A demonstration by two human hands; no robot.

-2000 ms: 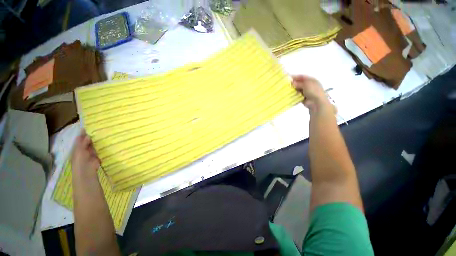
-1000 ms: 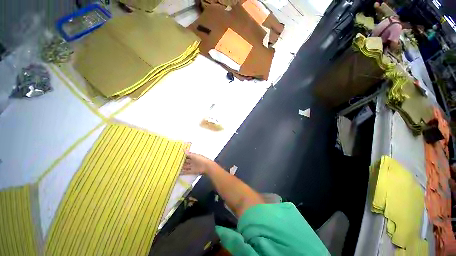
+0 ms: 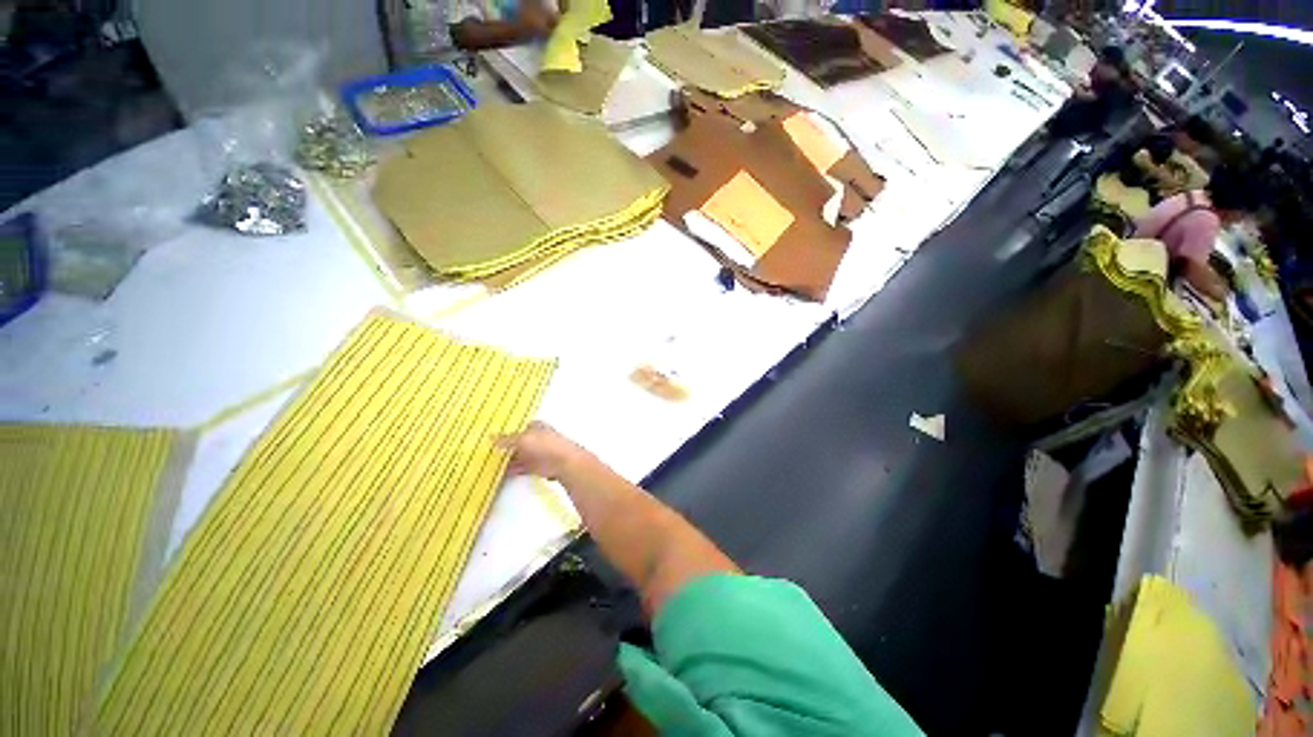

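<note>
A carrier board with long yellow strips (image 3: 339,518) lies or is held low over the white table, slanting down past the bottom edge of the view. My right hand (image 3: 536,449) is at its right edge, with fingertips on the yellow face; the thumb is hidden. A second board of yellow strips (image 3: 72,562) is beside it at the left, cut off by the picture's edge. My left hand is not in view.
Behind are olive-tan panels (image 3: 519,187), brown leather pieces (image 3: 785,173) with orange tags, a blue tray (image 3: 409,101) and bags of hardware (image 3: 255,199). A small brown piece (image 3: 658,382) lies near the table edge. Dark floor (image 3: 806,475) separates another loaded table; other people are farther off.
The view has swung right and up. The striped board, earlier held up by both hands, is now lower on the left side of the view. My left hand has left the picture.
</note>
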